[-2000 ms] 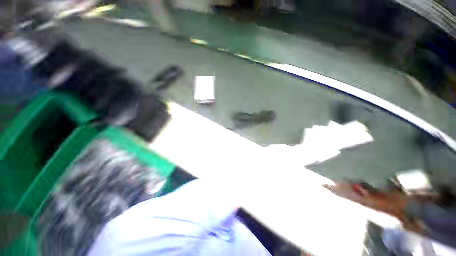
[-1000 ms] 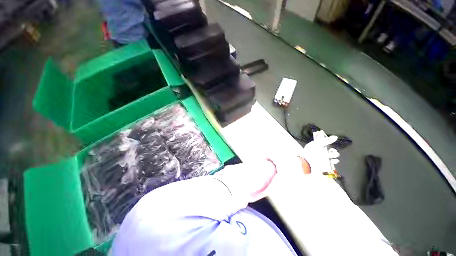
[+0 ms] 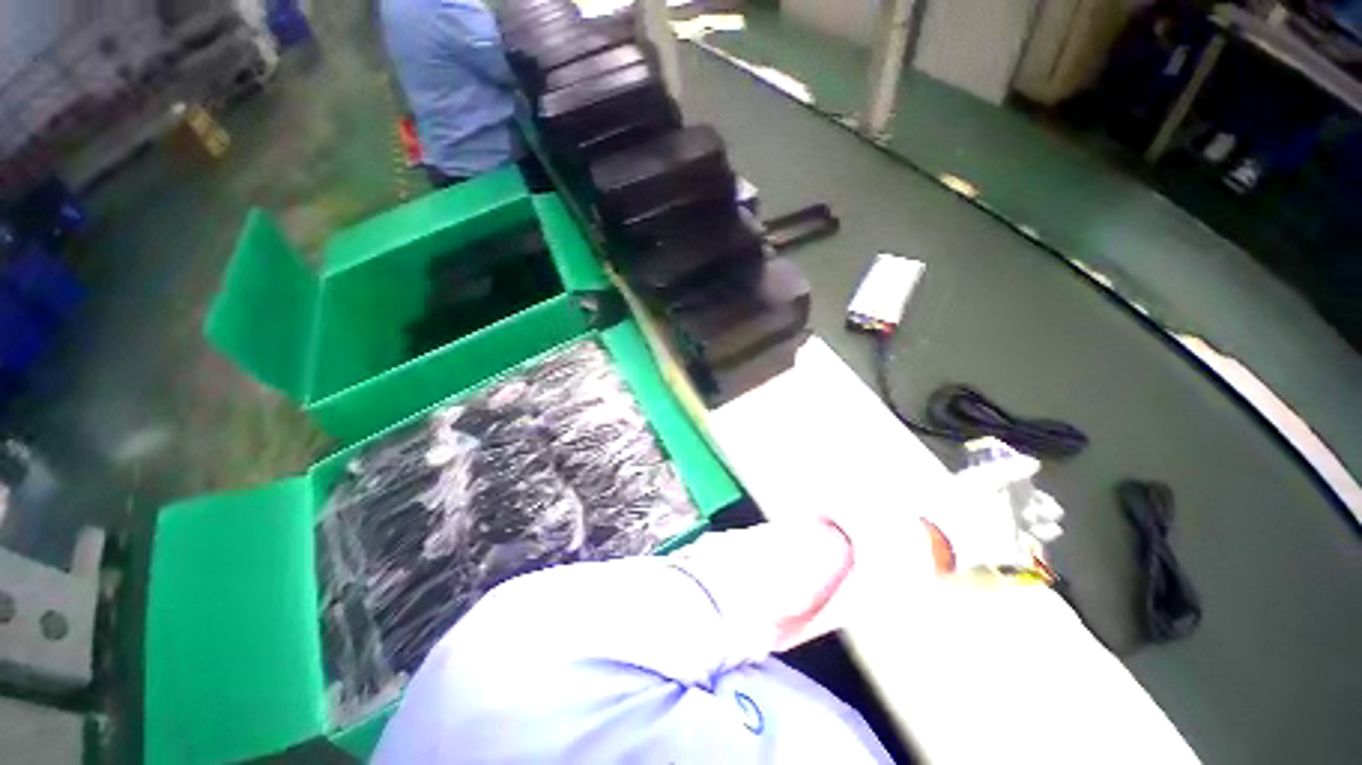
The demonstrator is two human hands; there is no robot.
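Observation:
My left hand (image 3: 1010,505), in a white glove with a bare fingertip showing, reaches from a pale blue sleeve over the white ledge (image 3: 822,434). It holds an adapter inner unit, washed out by glare, whose yellow and metal end (image 3: 1034,571) shows below the fingers. A thin cord runs from there toward a black cord bundle (image 3: 1159,561) on the dark green belt (image 3: 1270,598). Another white adapter inner unit (image 3: 887,290) lies farther up the belt, its cord leading to a black coil (image 3: 1004,422). My right hand is out of the picture.
Black plastic cases (image 3: 732,317) stand in a row along the ledge. At left, a green box (image 3: 224,620) holds bagged dark parts (image 3: 493,516); another open green box (image 3: 448,366) is behind it. A person in blue (image 3: 456,82) stands beyond. A black oblong part (image 3: 802,224) lies on the belt.
The view has shifted, so boxes, cases and belt items appear farther right and lower. My left hand is still over the ledge with the unit.

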